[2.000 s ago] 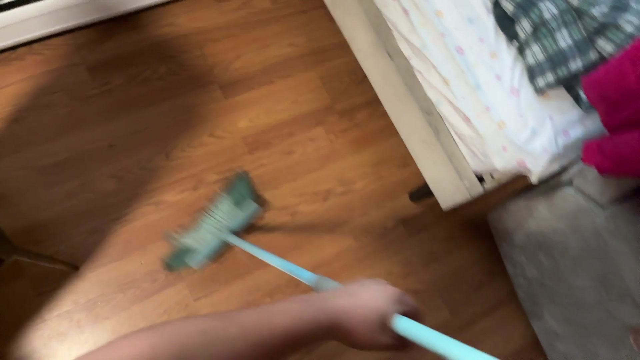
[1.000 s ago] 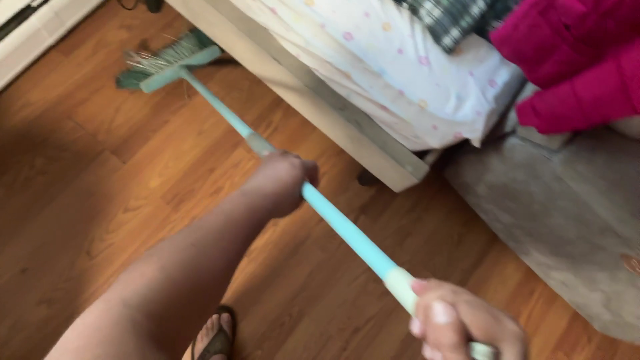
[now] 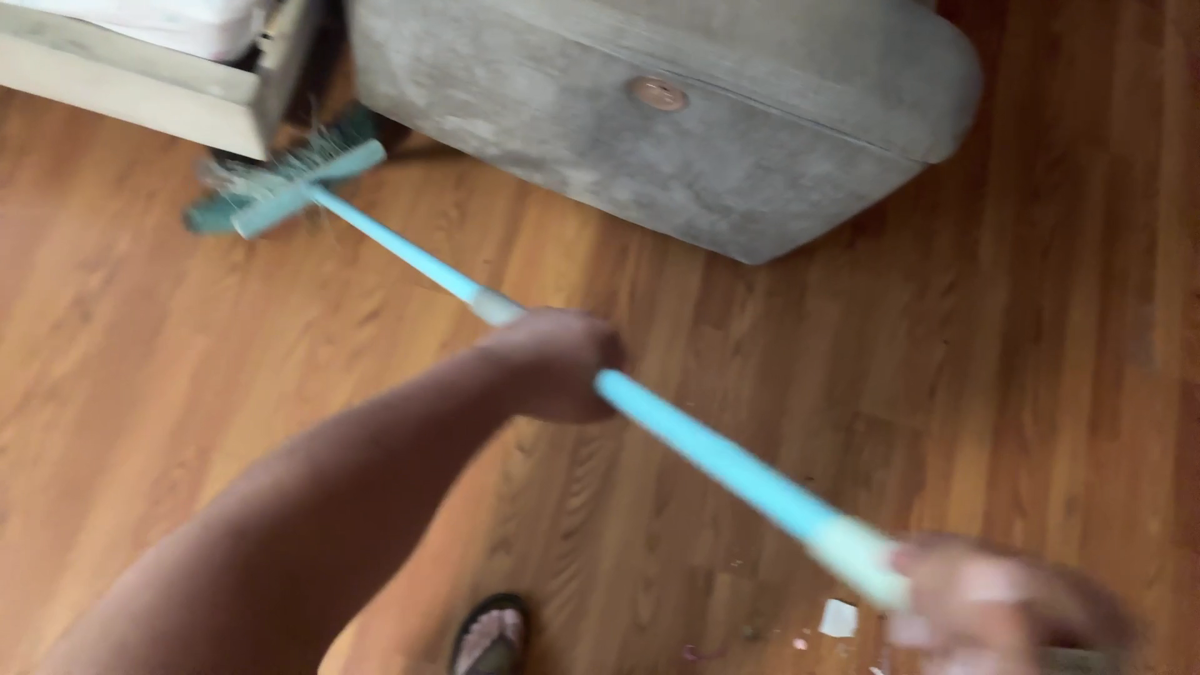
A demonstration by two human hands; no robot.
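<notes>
My left hand (image 3: pixel 562 364) is wrapped around the middle of a light blue broom handle (image 3: pixel 712 450), just above its grey collar. At the lower right my right hand (image 3: pixel 994 600), blurred, grips the pale top end of the handle. The green broom head (image 3: pixel 300 183) rests on the wooden floor at the upper left, by the corner of the bed frame and the grey upholstered piece. Its bristles are splayed, with strands of debris caught in them.
A pale bed frame (image 3: pixel 141 98) with white bedding fills the upper left corner. The grey upholstered piece (image 3: pixel 581 141) stands at the top. A white scrap (image 3: pixel 839 619) and small bits lie on the floor (image 3: pixel 1031 375) at lower right, and a sandaled foot (image 3: pixel 492 637) at bottom.
The view has swung right, toward the grey piece. The broom head has come from beside the bed's long side to near its corner. Both hands still hold the handle, as one second ago.
</notes>
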